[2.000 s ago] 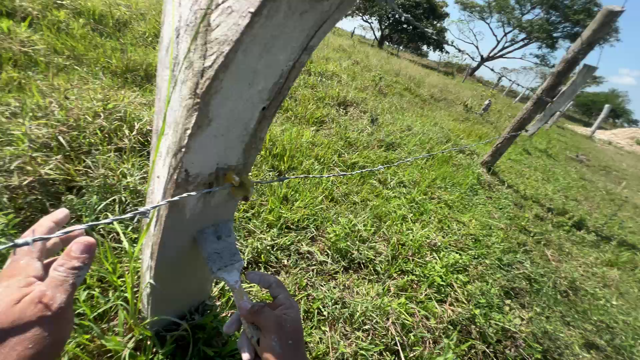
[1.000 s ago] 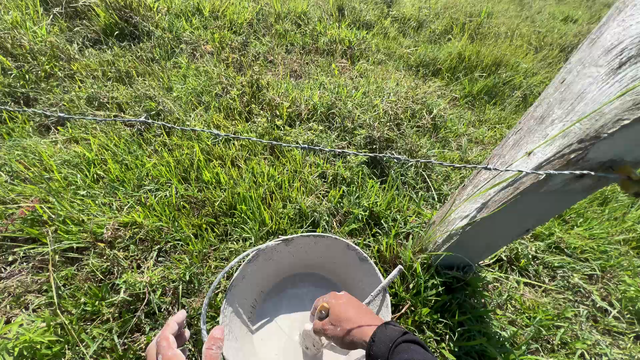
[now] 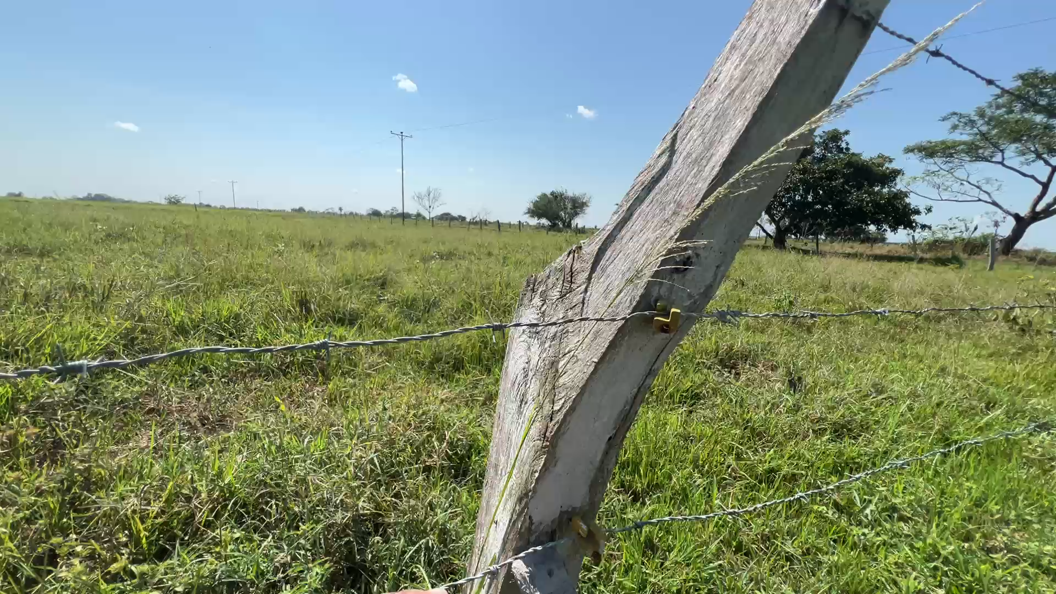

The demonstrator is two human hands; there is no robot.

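A weathered wooden fence post (image 3: 594,330) leans to the right, its right-hand side face coated pale. A yellow insulator (image 3: 667,320) holds the upper barbed wire (image 3: 412,337) against it. Lower down, a smeared yellowish insulator (image 3: 586,536) sits at the lower barbed wire (image 3: 792,497). Only a sliver of skin, apparently my left hand (image 3: 415,591), shows at the bottom edge, close to the lower wire; its grip is hidden. My right hand is out of view, and neither the paintbrush nor the bucket can be made out.
Another barbed wire (image 3: 949,58) runs off the post at the upper right. A tall grass stalk (image 3: 763,157) crosses in front of the post. Grass (image 3: 247,462) covers the ground on both sides. Trees (image 3: 841,194) and a utility pole (image 3: 403,177) stand far off.
The view has swung up from the bucket to the post and horizon. One second ago my right hand was inside the bucket with my left at its rim; both have largely left the picture.
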